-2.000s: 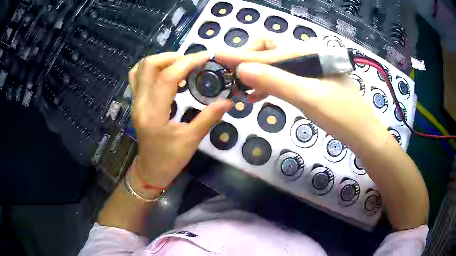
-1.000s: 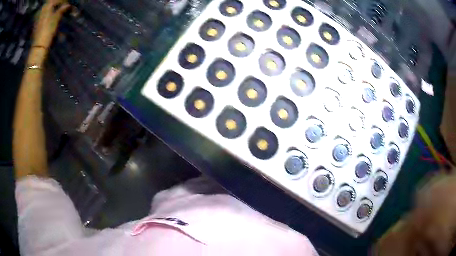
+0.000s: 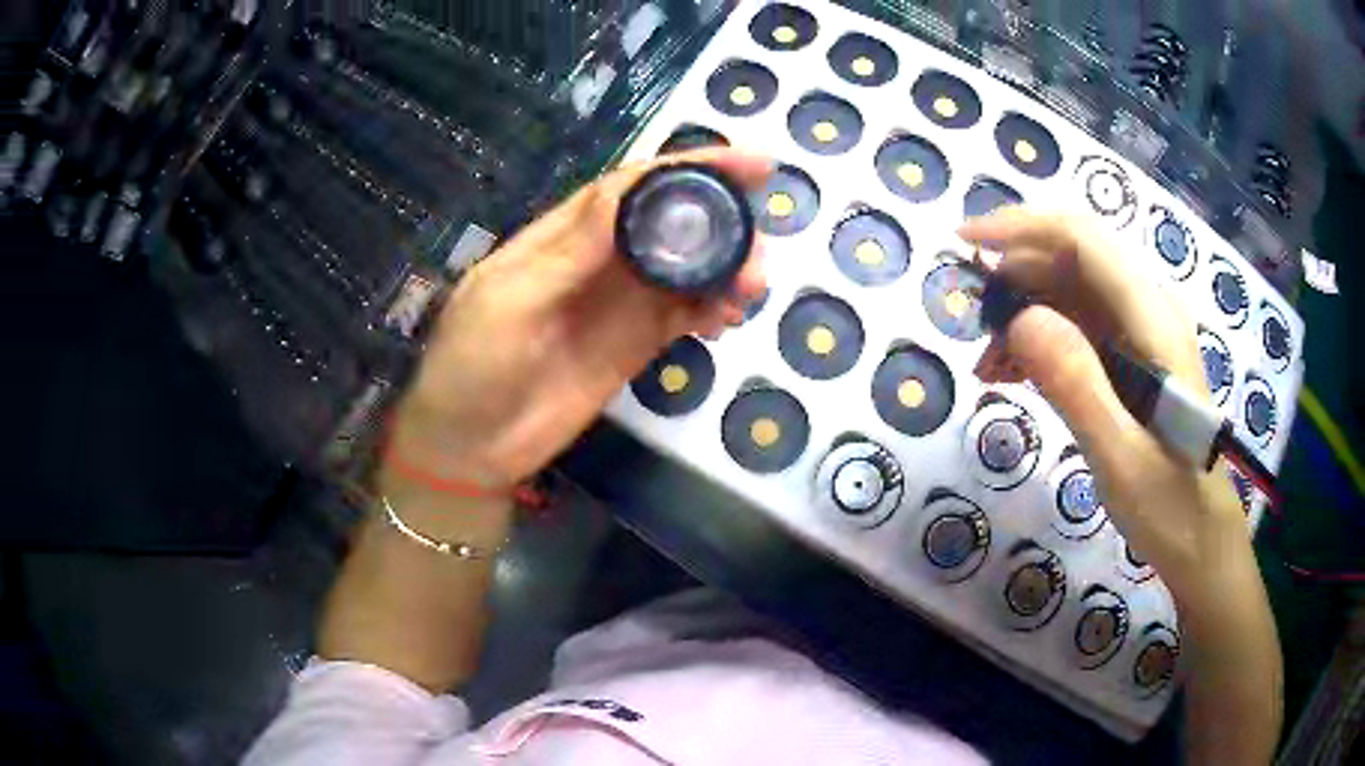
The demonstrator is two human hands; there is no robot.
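Note:
My left hand (image 3: 547, 322) holds a round black unit (image 3: 684, 229) with a glossy, greyish centre, raised above the left part of the white foam tray (image 3: 816, 516). My right hand (image 3: 1100, 337) holds the wired pen tool (image 3: 1175, 412) over the right middle of the tray; the tool's black handle is partly hidden by the fingers, and its tip is not clear. Black discs with gold centre dots (image 3: 765, 431) fill the tray's left part. Silver-centred units with pale rings (image 3: 955, 536) fill the right part.
Clear blister trays (image 3: 270, 195) with rows of small parts lie left of the white tray. Another clear tray with dark coiled parts (image 3: 1157, 60) lies behind it. Yellow lines (image 3: 1329, 434) and thin red wire show at the right edge.
My left hand has come back from the far left clear trays and now holds a round unit. My right hand has moved from the lower right corner to over the tray with the tool.

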